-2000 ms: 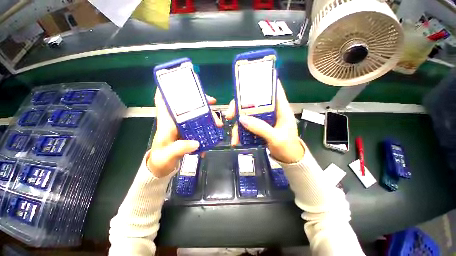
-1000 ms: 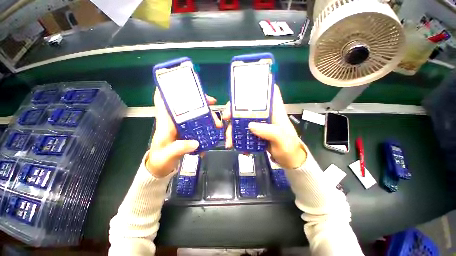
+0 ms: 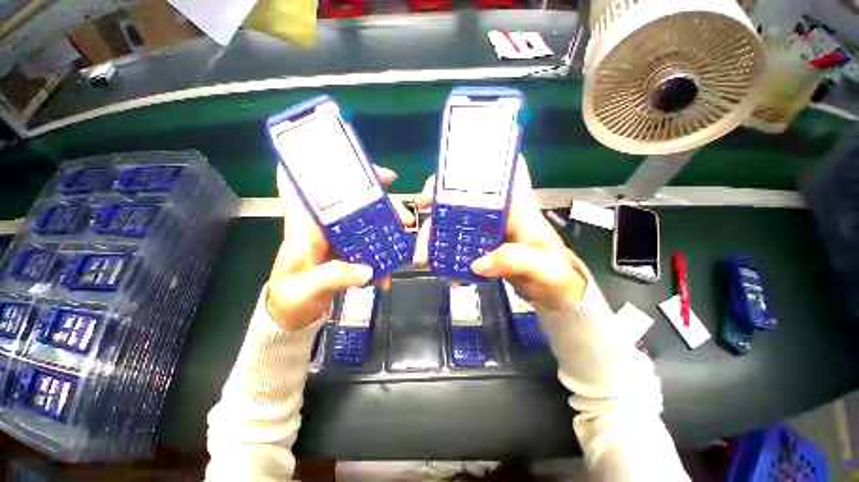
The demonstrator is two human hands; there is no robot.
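My left hand (image 3: 306,268) holds a blue keypad phone (image 3: 341,188), tilted to the left, its screen lit white and facing me. My left thumb lies at its bottom keys. My right hand (image 3: 539,259) holds a second blue keypad phone (image 3: 471,179), nearly upright, also with a lit white screen. My right thumb is on its lower keys. Below the hands is a clear blister tray (image 3: 413,361) with blue phones (image 3: 468,326) in pockets; one middle pocket is bare. The hands hide the tray's far part.
Stacked blister trays (image 3: 174,311) with blue phones stand at left. A desk fan (image 3: 674,91) is at upper right. A smartphone (image 3: 636,242), red pen (image 3: 681,287) on a white slip, and spare blue phone (image 3: 751,292) lie at right. A blue stool (image 3: 780,456) is at lower right.
The left phone has moved left and up and tilts more. The right phone has risen slightly and leans right, and my right thumb has moved down its keys.
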